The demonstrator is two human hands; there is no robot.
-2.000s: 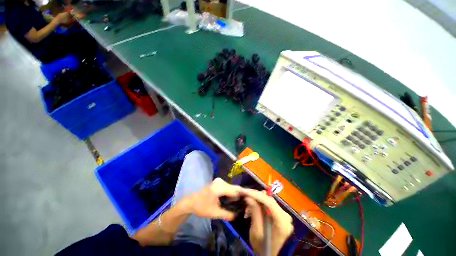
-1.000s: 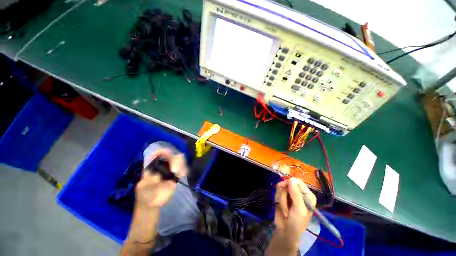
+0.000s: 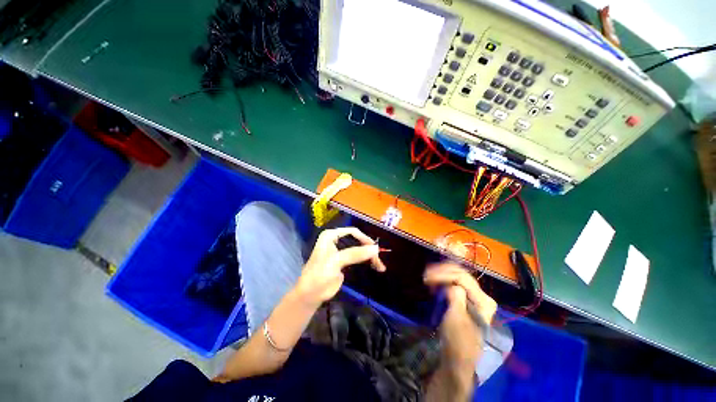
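My left hand (image 3: 337, 263) is over my lap just below the orange strip (image 3: 424, 228), with thumb and fingertips pinching a thin lead end (image 3: 381, 250) that shows a small red tip. My right hand (image 3: 463, 298) is blurred, to the right, closed around the grey test probe (image 3: 477, 316). A dark blurred shape, possibly the black workpiece (image 3: 440, 308), shows at its fingers. The white test socket (image 3: 391, 217) sits on the strip, touched by neither hand.
The beige tester (image 3: 502, 86) stands on the green bench (image 3: 275, 157). A black tangled pile (image 3: 251, 47) lies left of it. A yellow clamp (image 3: 331, 199) is at the strip's left end. Blue crates (image 3: 169, 271) flank my knees. White slips (image 3: 590, 246) lie at right.
My left hand has moved right from above the left crate to below the orange strip. My right hand has drawn back slightly from the strip, bringing the probe along. The view has shifted slightly.
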